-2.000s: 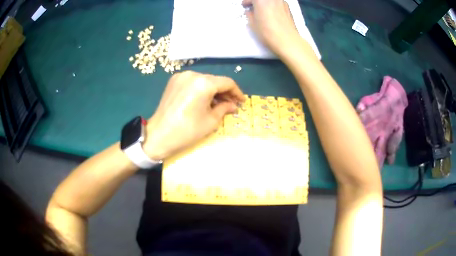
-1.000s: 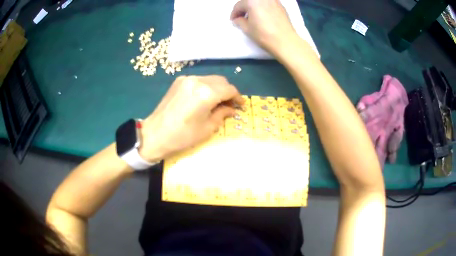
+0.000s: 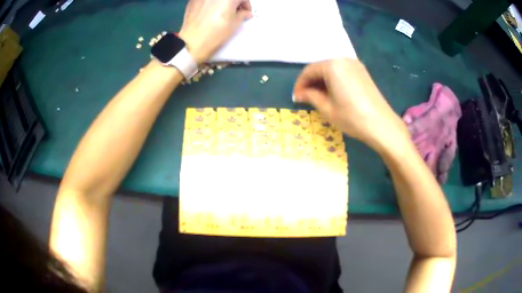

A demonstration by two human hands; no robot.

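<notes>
The yellow PCB panel lies flat at the mat's near edge, its middle glared white, with small dark and silvery spots in its far rows. My left hand is over the left part of the white sheet, fingertips pinched together; any piece between them cannot be made out. My right hand is just above the panel's far right corner, thumb and finger close together, with a tiny pale piece at the fingertips. The pile of small cream components is partly hidden under my left wrist. One loose component lies beyond the panel.
Pink gloves lie crumpled at the right, beside a black device with a cable. A black slotted rack and a yellow stack stand at the far left. A green post and a paper scrap are at the back right.
My left hand has moved from the panel out to the white sheet. My right hand has come back from the sheet to the panel's far right corner. The panel's far left rows are now uncovered.
</notes>
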